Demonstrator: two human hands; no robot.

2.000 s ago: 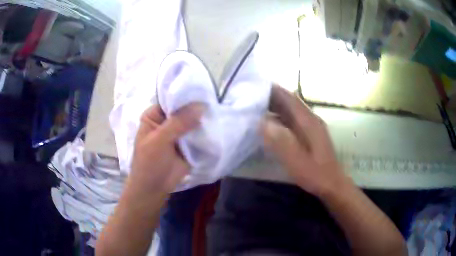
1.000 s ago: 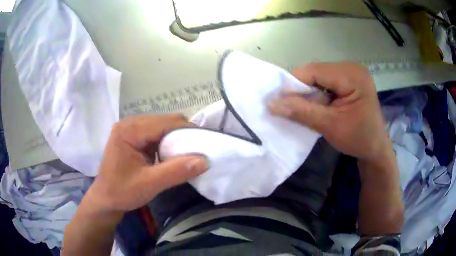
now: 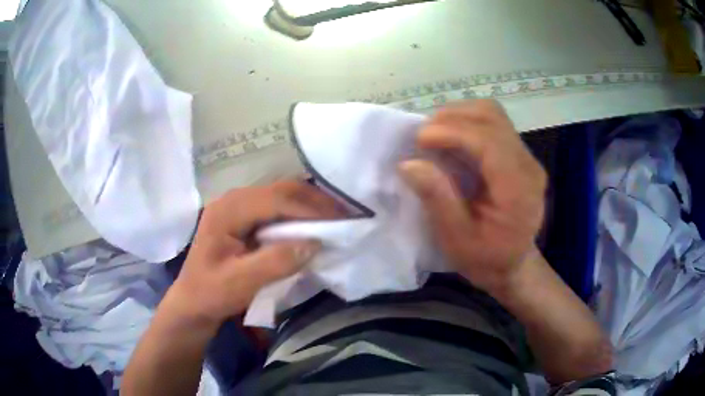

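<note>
A white garment piece (image 3: 348, 151) with dark piping (image 3: 328, 184) along its curved edge is held over my lap at the table's front edge. The piping meets in a V near the middle. My left hand (image 3: 247, 251) grips its left part, thumb on top and fingers behind. My right hand (image 3: 483, 186) pinches the right part, slightly blurred; its fingertips are partly hidden in the cloth. A loose white corner hangs down below my left hand.
Another white panel (image 3: 108, 131) lies on the table (image 3: 371, 69) at left. Crumpled white cloth (image 3: 85, 309) is heaped at lower left, and more (image 3: 645, 232) hangs at right. A ruler scale (image 3: 240, 147) runs along the front edge. A dark narrow tool (image 3: 623, 21) lies at upper right.
The view has swung right and down, away from the machine head. The held piece has bunched and tilted in my hands, its left lobe flatter. My right hand has moved inward.
</note>
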